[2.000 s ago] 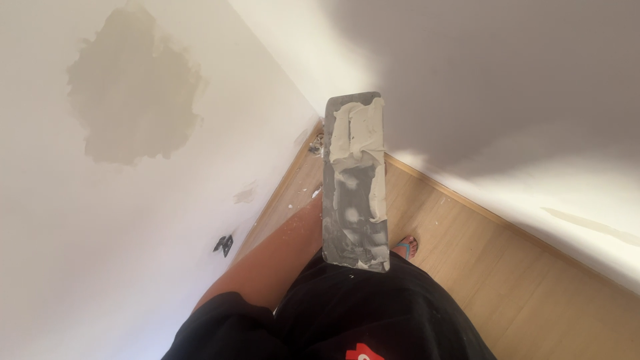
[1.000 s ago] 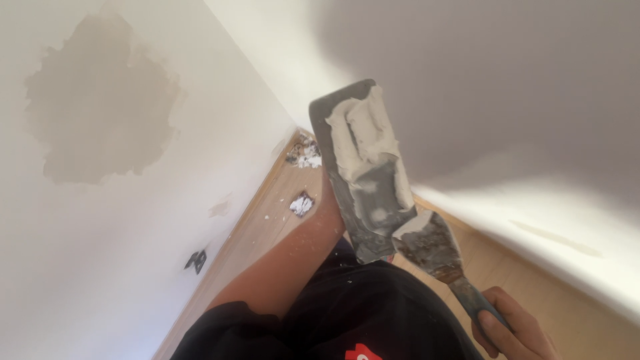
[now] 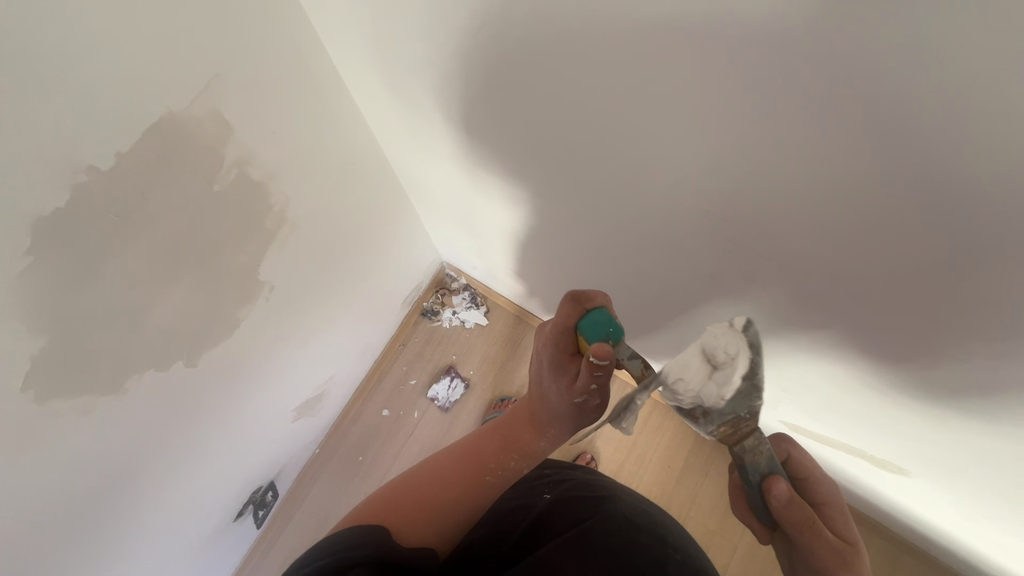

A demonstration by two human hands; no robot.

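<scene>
My left hand (image 3: 572,368) is closed around the green and yellow handle of a plastering trowel (image 3: 628,412), whose blade is turned nearly edge-on. My right hand (image 3: 800,504) grips the dark handle of a putty knife (image 3: 740,424). A thick lump of off-white filler (image 3: 712,364) lies on the knife's broad blade. The knife's blade is close beside the trowel's edge; whether they touch I cannot tell. On the left wall a large, irregular beige patch (image 3: 152,256) shows, and a thin filled streak (image 3: 844,448) runs low on the right wall.
Paint and plaster debris (image 3: 460,304) lies on the wood floor in the corner, with a smaller scrap (image 3: 447,389) nearer. A dark electrical fitting (image 3: 258,504) sits low on the left wall. My feet (image 3: 500,408) are partly visible below the left arm.
The trowel has turned from showing its filler-covered face to nearly edge-on, exposing my left hand on its handle. The filler is now heaped on the putty knife. My right hand was out of view two seconds ago.
</scene>
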